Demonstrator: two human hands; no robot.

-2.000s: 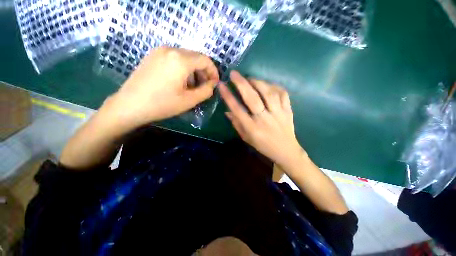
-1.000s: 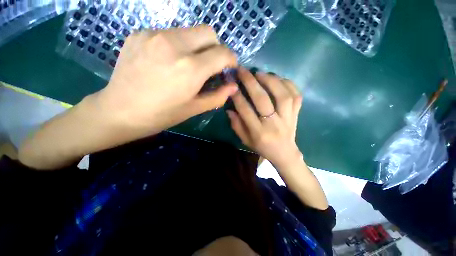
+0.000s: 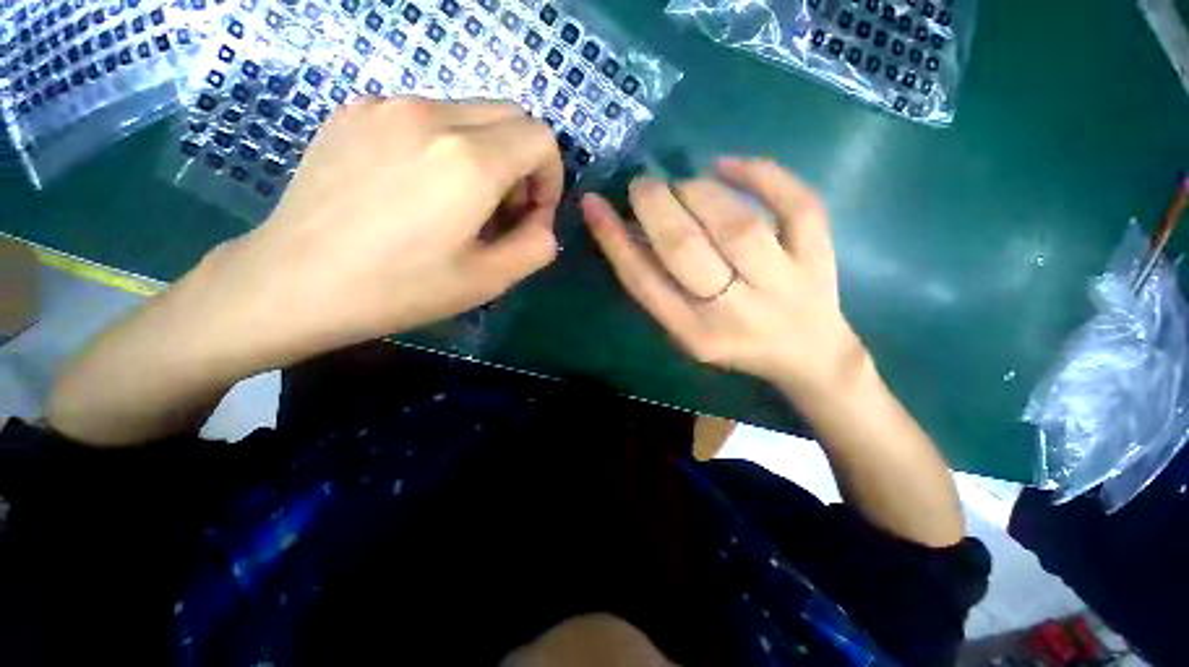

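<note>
My left hand is palm down with thumb and fingertips pinched together; what they hold, if anything, is hidden. My right hand, with a ring, is just to its right, fingers bent and spread, holding nothing visible. A gap separates the hands. Lens sheets with rows of dark squares lie beyond my left hand, one partly covered by it and another at the far left. A small clear scrap shows dimly below my left hand.
A clear bag with a piece of lens sheet lies at the top right. A crumpled clear bag with a thin brown stick lies at the right edge of the green bench. A person's dark sleeve is at lower right.
My hands were close together at the fingertips and are now apart. My right hand has moved to the right and its fingers have spread. My left hand stays pinched.
</note>
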